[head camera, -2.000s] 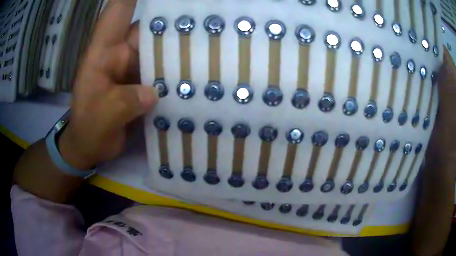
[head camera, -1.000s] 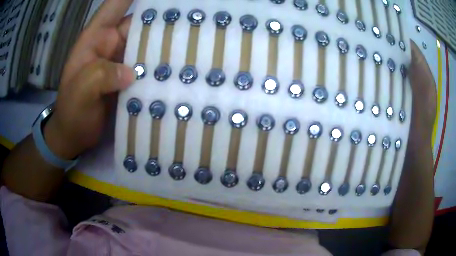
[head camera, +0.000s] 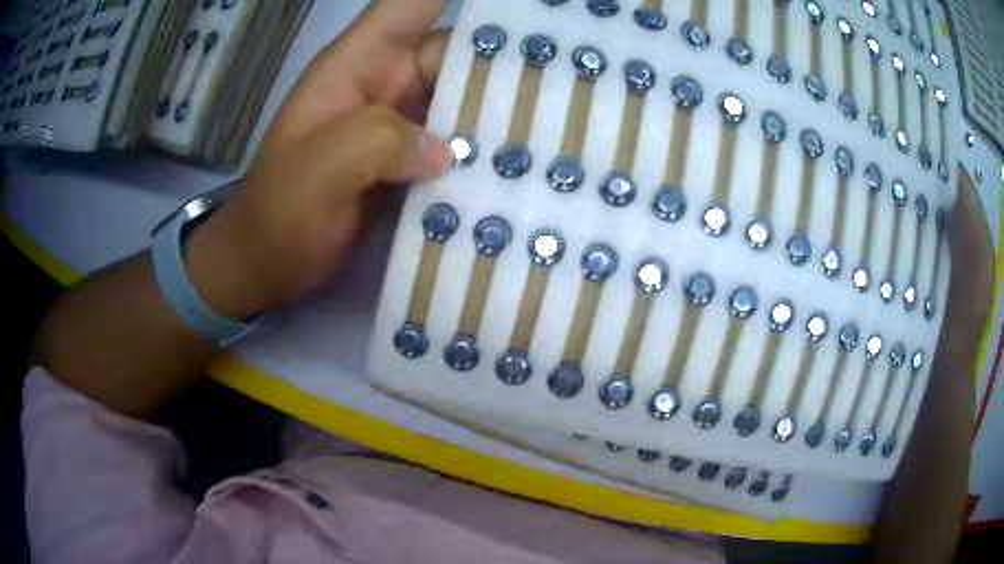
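Note:
A white foam tray [head camera: 661, 248] is held up, tilted, in front of me. It bears rows of round silver metal parts [head camera: 565, 174] joined in pairs by tan strips. My left hand [head camera: 330, 165] grips the tray's left edge, thumb on the face beside a metal part, other fingers partly hidden behind. My right hand [head camera: 971, 259] is at the tray's right edge, mostly hidden behind it. Another tray with metal parts [head camera: 705, 472] shows partly below the held one.
Stacked trays [head camera: 83, 83] stand at the upper left. A slotted tray [head camera: 982, 55] is at the upper right, with a few loose silver dots near it. Yellow tape [head camera: 330, 419] runs along the table's near edge. Red tape shows at the right.
The held tray has moved right and tilted since one second ago, with my left hand moving right along with it. More of the tray beneath shows again than one second ago.

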